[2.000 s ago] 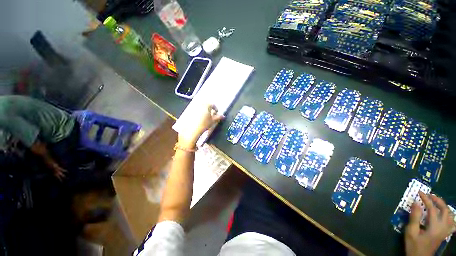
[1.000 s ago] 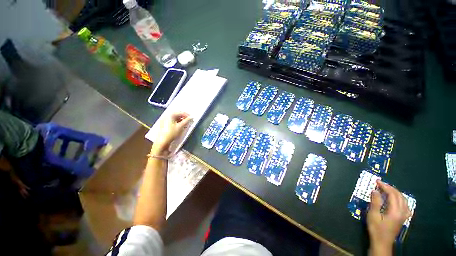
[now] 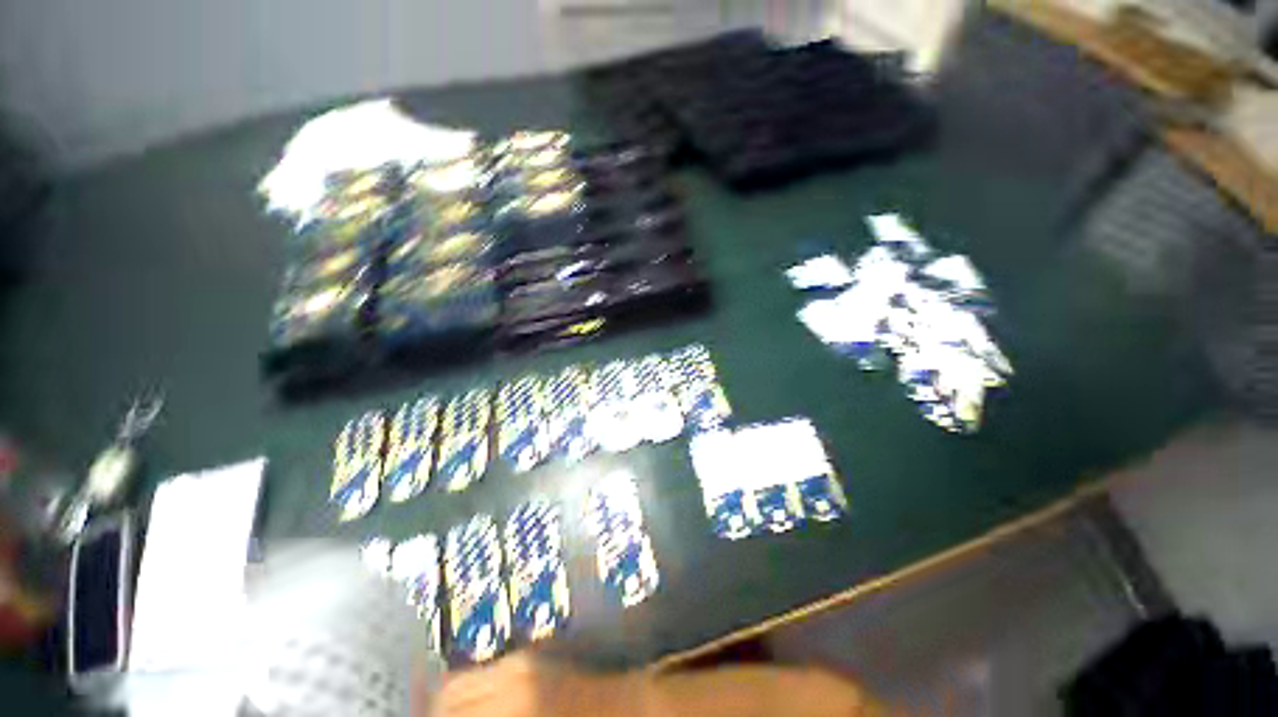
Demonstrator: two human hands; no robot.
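Blue keypad boards lie in two rows, one of them at the front of the table [image 3: 537, 567]. Three boards with white dome sheets [image 3: 768, 476] lie side by side to their right. A whitish dotted liner sheet [image 3: 337, 630], strongly blurred, is at the bottom left, over the end of the white dome sheet stack [image 3: 196, 560]. Blurred skin at the bottom edge appears to be my right hand [image 3: 491, 686] and forearm, cut off by the picture's edge beside the liner. Its fingers and grip cannot be made out. My left hand cannot be seen.
A black tray of boards [image 3: 606, 287] stands at the back, with white sheets [image 3: 358, 140] behind it. Stacked black trays [image 3: 785, 112] are at the back right. A pile of domed boards [image 3: 904, 322] lies at right. A phone [image 3: 98, 595] is at left.
The view has swung to the right and blurred. My right hand has moved off the domed boards to the bottom edge. The dotted liner has come into view; my left hand has gone from view.
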